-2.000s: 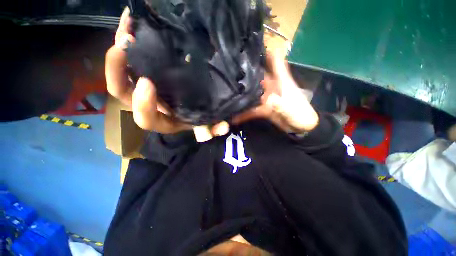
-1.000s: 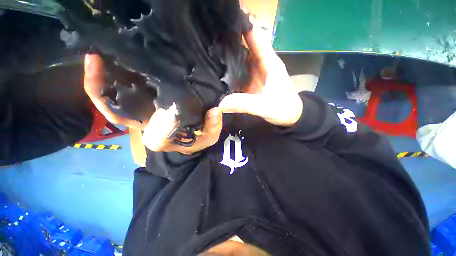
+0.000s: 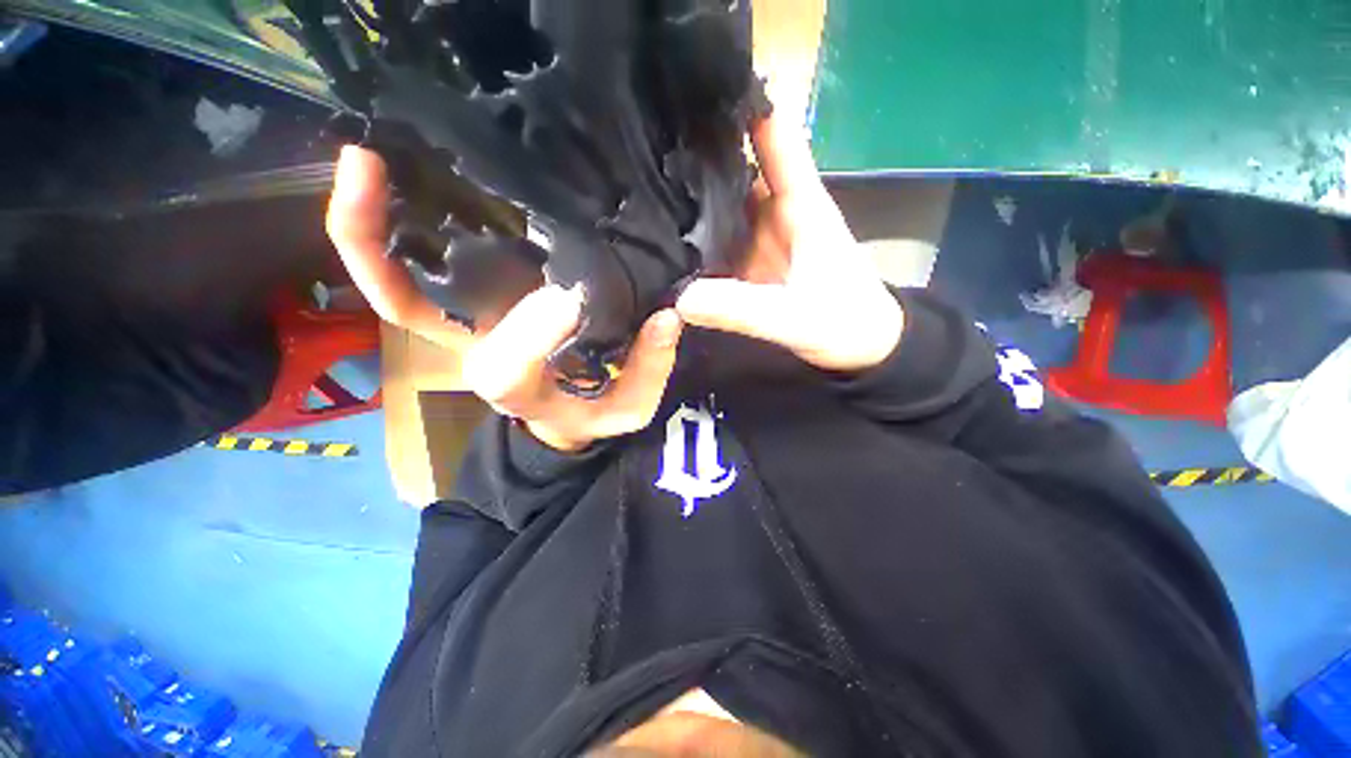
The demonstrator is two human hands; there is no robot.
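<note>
A large black sculpted part [image 3: 608, 133] with jagged, pointed edges and wavy folds is held up in front of my chest. Its top runs out of the picture. My left hand [image 3: 511, 326] grips its lower left side, with the fingers spread around a curved lobe and a small dark ring-like end between thumb and finger. My right hand [image 3: 808, 274] holds its lower right side, with the thumb pointing in towards the lower end. The fingertips of both hands come close together there. Some fingers are hidden behind the part.
A green bench [image 3: 978, 89] lies at the upper right, with tan cardboard [image 3: 785, 52] at its edge. A carton [image 3: 422, 400] is beside my lap. Red stools [image 3: 1148, 400] stand on both sides. Blue bins [image 3: 104, 696] are at the lower left. A person's pale sleeve [image 3: 1304, 430] is at the right edge.
The black part has turned from its rounded face to its jagged folds. Since the last earlier frame, it and my left hand have shifted slightly right. Both hands still hold it.
</note>
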